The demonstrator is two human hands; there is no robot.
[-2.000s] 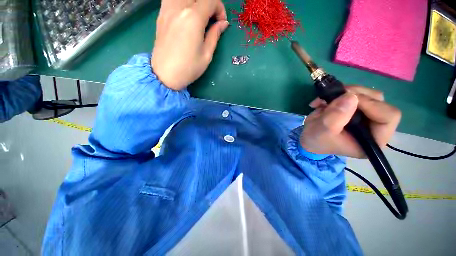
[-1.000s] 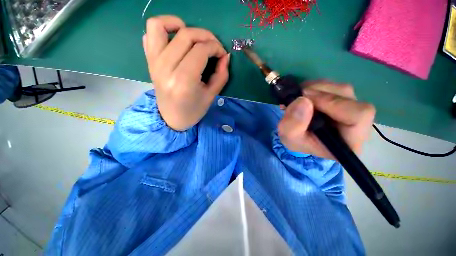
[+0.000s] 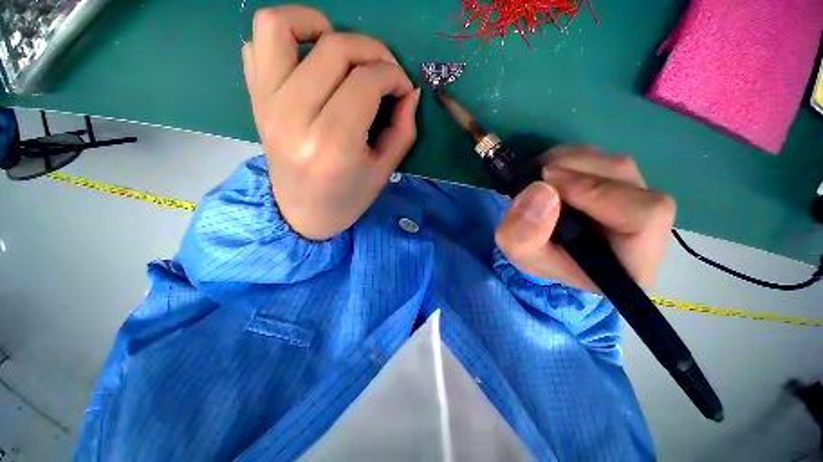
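Observation:
Small circuit board assemblies, silvery with dark and purplish specks, lie on the green mat. My right hand grips the black handle of the soldering iron. The iron's tip is at the near edge of the assemblies. My left hand is just left of them, thumb and forefinger pinched together. A thin pale strand of solder wire runs to the outer side of this hand; its end at the fingertips is too small to make out.
A pile of red lead wires lies behind the assemblies. A pink foam pad is at the right, with a yellow sponge cut off at the edge. A clear blister tray is at the far left. The iron's cord hangs below the mat's edge.
The iron has moved left from near the red wires to the assemblies. My left hand has moved lower in view and beside them. The view has shifted, and the assemblies look closer together.

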